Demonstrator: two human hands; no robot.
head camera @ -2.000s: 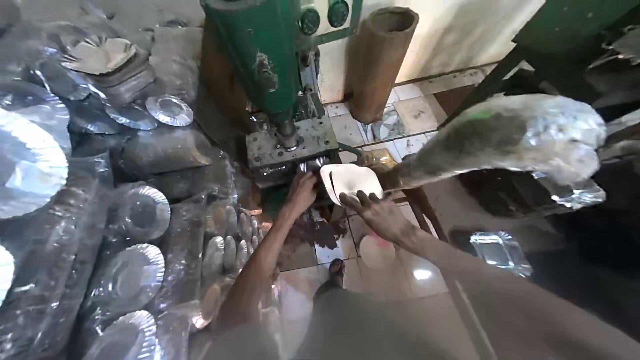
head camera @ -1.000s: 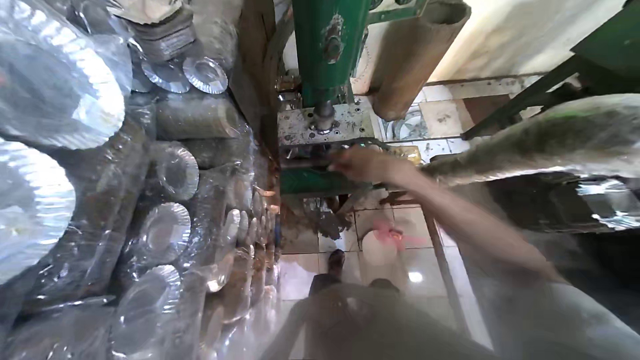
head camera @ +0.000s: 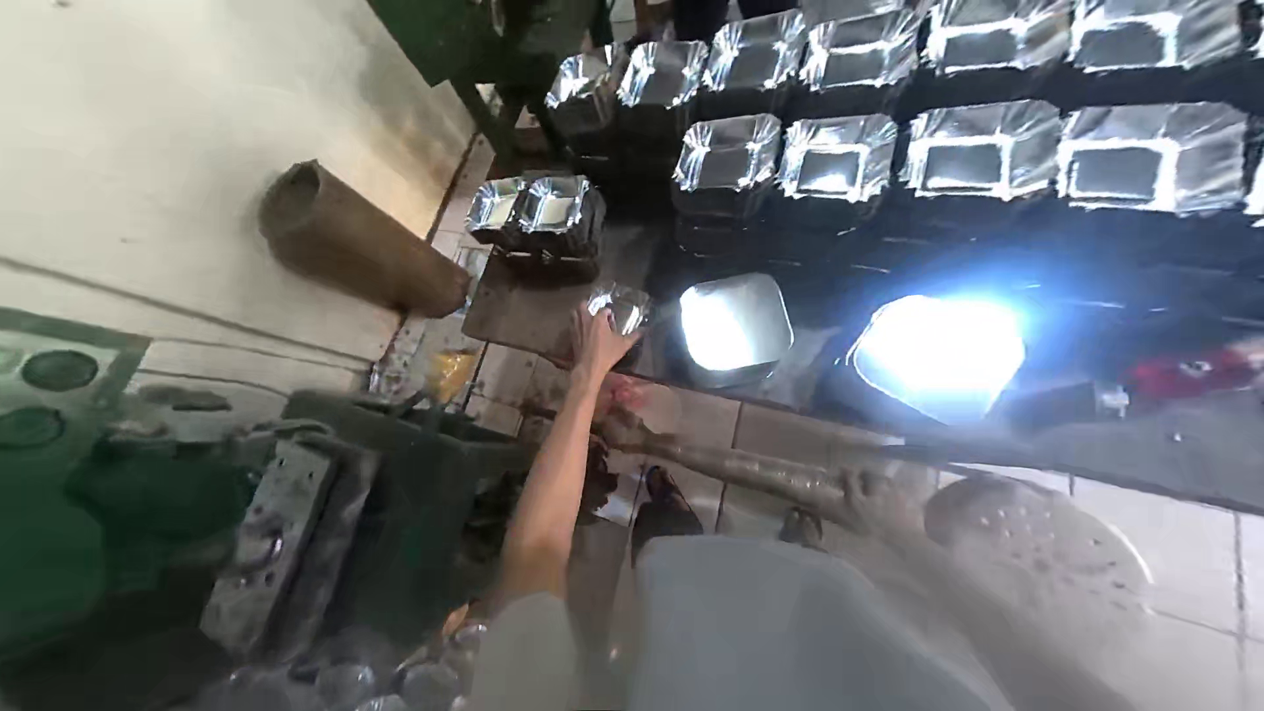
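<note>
My left hand (head camera: 598, 341) reaches forward near the middle, its fingers on the rim of a small foil container (head camera: 620, 304) over a dark work surface. Lower down, my right forearm comes in from the right, and my right hand (head camera: 624, 431) is dim and blurred near the floor tiles; whether it holds anything cannot be told. To the right of the left hand lies a stack of rounded-corner foil sheets (head camera: 736, 324), with a second, glaring stack (head camera: 938, 357) farther right. Two neighbouring stacks of square foil containers (head camera: 555, 205) stand beyond my left hand.
Rows of stacked rectangular foil containers (head camera: 980, 153) fill the upper right. A green press with a bolted metal plate (head camera: 269, 543) stands at the left. A brown tube (head camera: 360, 242) leans by the wall. A round stool seat (head camera: 1037, 543) is at lower right.
The view has swung far to the right, away from the press. My left hand, at the press two seconds ago, is now at a foil container. The white sheets then in my right hand are not seen there now.
</note>
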